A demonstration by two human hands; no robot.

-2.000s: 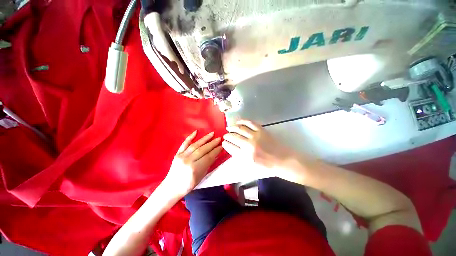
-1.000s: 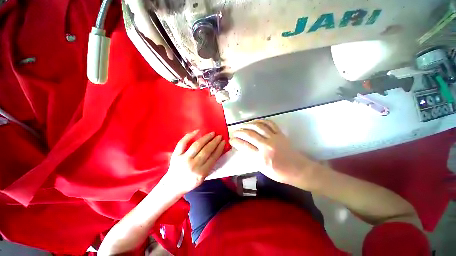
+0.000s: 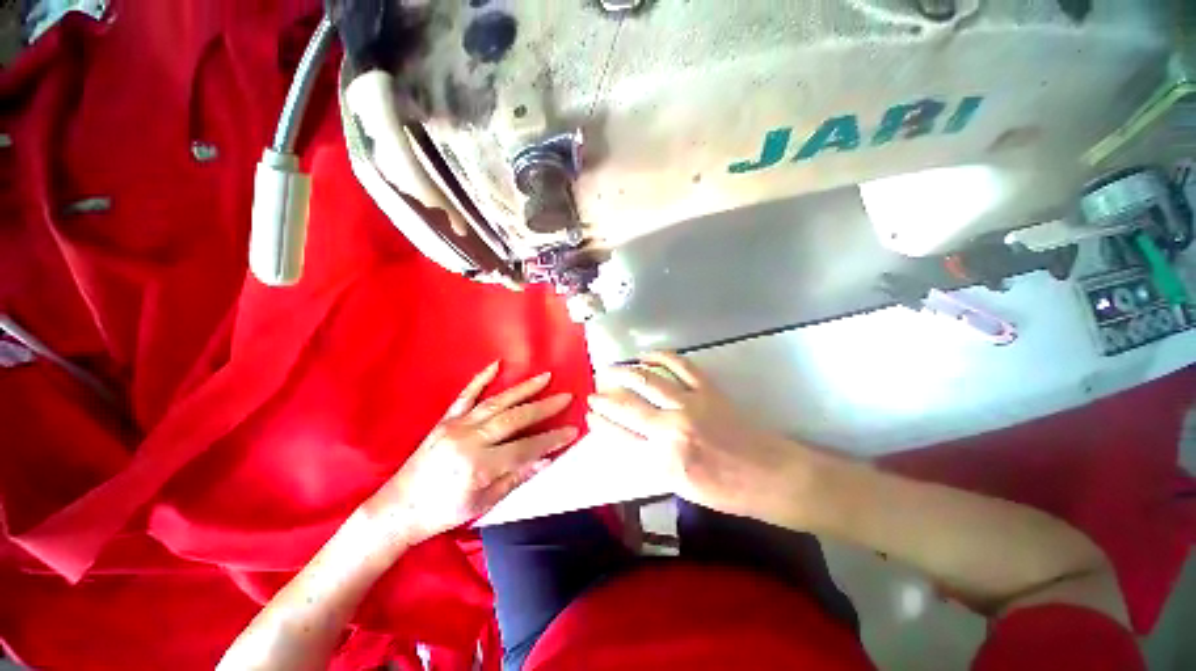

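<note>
A red garment panel (image 3: 394, 341) lies under the presser foot (image 3: 584, 304) at the left end of the cream sewing machine head (image 3: 787, 79) with green "JARI" lettering. The panel's right edge runs from the needle area toward the wearer. My left hand (image 3: 479, 452) lies flat on the panel with fingers spread, pressing on the cloth. My right hand (image 3: 662, 426) is beside the panel's right edge on the white table, fingers bent, fingertips at the cloth edge. Whether it pinches the cloth is unclear. The needle tip is too small to tell.
A heap of red cloth (image 3: 118, 302) spreads over the left side. A whitish lamp (image 3: 278, 223) hangs left of the head. Pale snips (image 3: 971, 316) lie on the table (image 3: 839, 393) at right, near a small control panel (image 3: 1131, 312) and a green stick (image 3: 1159, 269). Red cloth hangs lower right.
The view has shifted, so the machine sits lower. My left hand has slid a little left and toward the wearer, away from my right hand, with fingers more spread. Less panel edge shows between the hands.
</note>
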